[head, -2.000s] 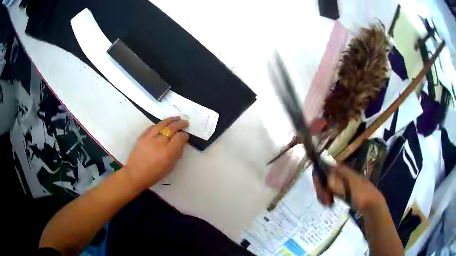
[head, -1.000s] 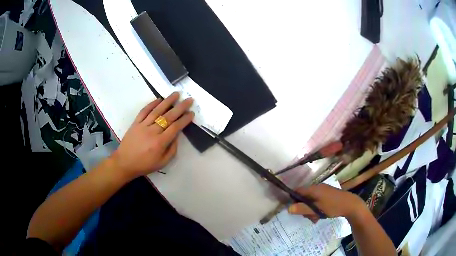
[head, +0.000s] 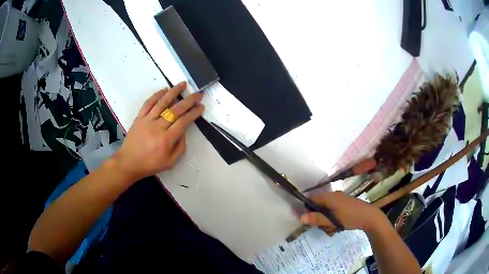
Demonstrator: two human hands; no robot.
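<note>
Black fabric (head: 279, 101) lies flat on the white table. A curved white paper pattern piece (head: 238, 115) lies on it, with a dark metal bar weight (head: 187, 48) on top. My left hand (head: 155, 131), with a gold ring, lies flat with fingers spread, fingertips on the pattern's lower edge and the fabric beside it. My right hand (head: 343, 211) grips the handles of the black shears (head: 279, 179). The blade tips are at the fabric, along the pattern's lower edge near its right end. The blades look nearly closed.
A brown feather duster (head: 418, 126) and a wooden stick (head: 434, 174) lie at the right. A handled black weight (head: 412, 27) is at the far side. Written sheets (head: 311, 254) are at the near edge. Scraps and a white bucket (head: 13, 43) are on the floor at left.
The shears have come down from the air above the table to the fabric edge, their blades drawing nearly together. My left hand has shifted left along the pattern's edge. The whole view has shifted.
</note>
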